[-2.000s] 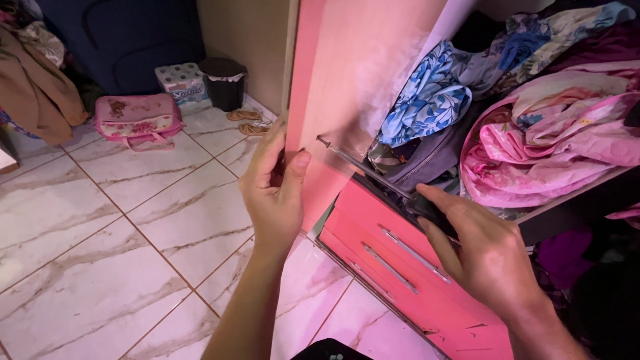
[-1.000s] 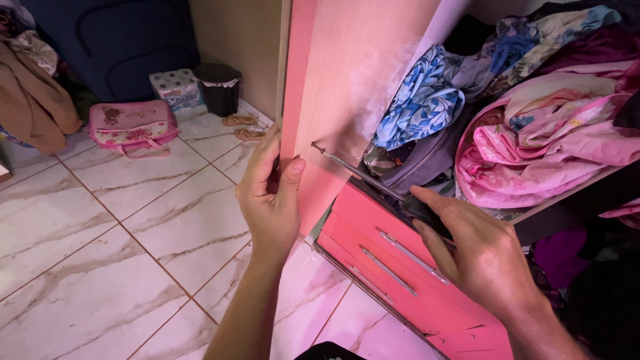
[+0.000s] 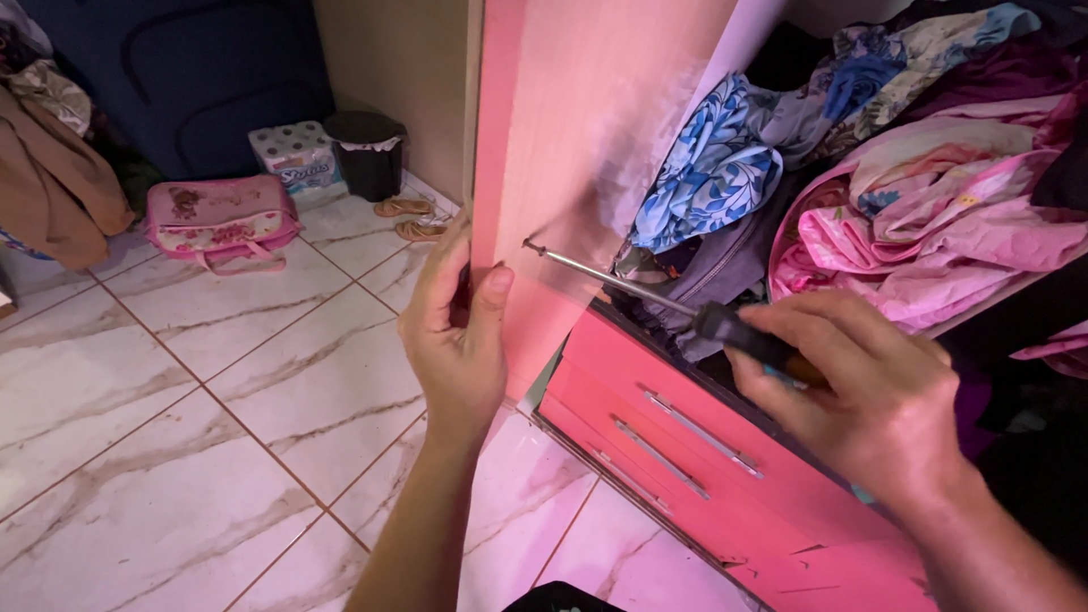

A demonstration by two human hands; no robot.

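My right hand [image 3: 850, 374] grips the dark handle of a screwdriver [image 3: 620, 282], whose long metal shaft slants up to the left. The screwdriver's tip meets a screw [image 3: 534, 246] standing out of the inner face of a wooden wardrobe door [image 3: 578, 144]. My left hand [image 3: 459, 331] holds the door by its pink edge, the thumb on the inner side and the fingers behind, partly hidden. What the left fingers touch on the outer side cannot be seen.
Pink drawers [image 3: 680, 425] with metal handles lie below a shelf of bundled clothes [image 3: 926, 204]. On the tiled floor [image 3: 212, 382] are a pink bag [image 3: 221, 217], a black bin [image 3: 367, 157], a pack of paper rolls [image 3: 297, 157] and sandals [image 3: 408, 217]. A dark blue suitcase [image 3: 195, 76] stands behind.
My right hand has shifted its hold on the screwdriver's handle, and more of the handle shows. My left hand remains on the door's edge.
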